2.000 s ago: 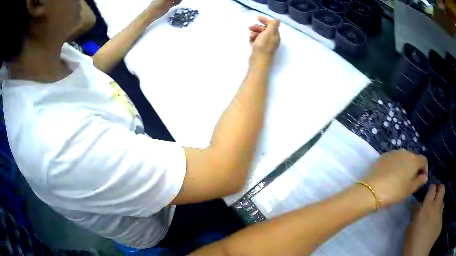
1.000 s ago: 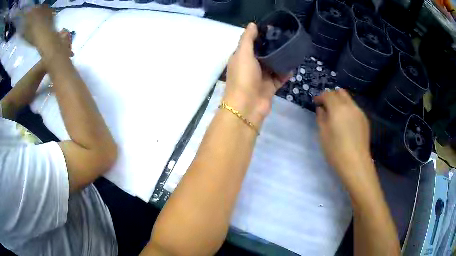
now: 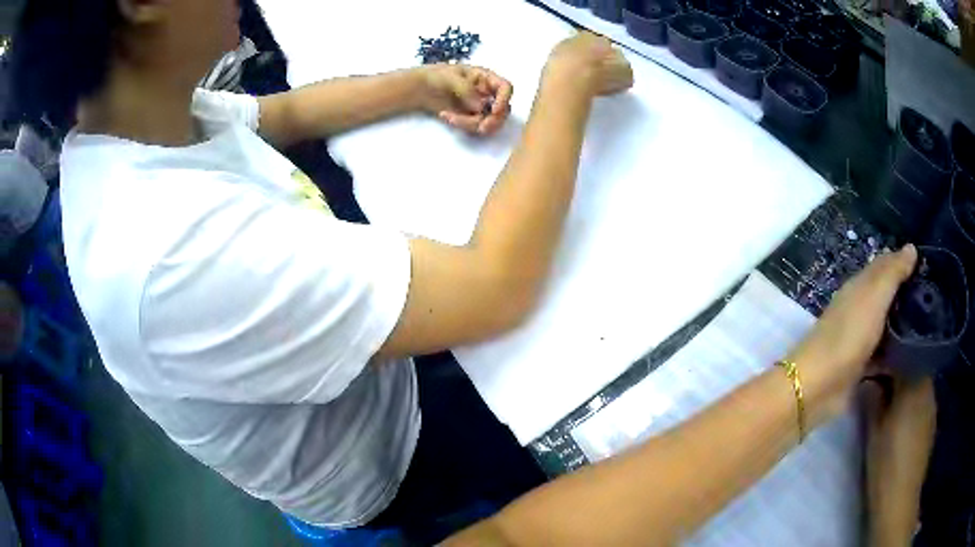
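My left hand [image 3: 855, 315], with a gold bracelet at the wrist, holds a dark grey plastic housing [image 3: 928, 305] at the right side of the view. The housing's open side faces up and shows a round hub inside. My right hand [image 3: 903, 427] is just below the housing; its fingers are hidden behind the housing, so its grip cannot be told. A pile of small black insert parts with pale caps [image 3: 839, 256] lies just left of the housing. A white foam sheet [image 3: 684, 411] lies under my forearm.
A person in a white shirt [image 3: 246, 310] sits at the left, both arms over a large white sheet [image 3: 663, 246] with a small pile of dark parts [image 3: 448, 44]. Rows of housings [image 3: 743, 64] stand at the back. Stacked housings [image 3: 922, 160] stand at the right.
The view has swung left since one second ago, so my hands and the housing sit farther right. My right hand has moved from the insert pile to below the housing.
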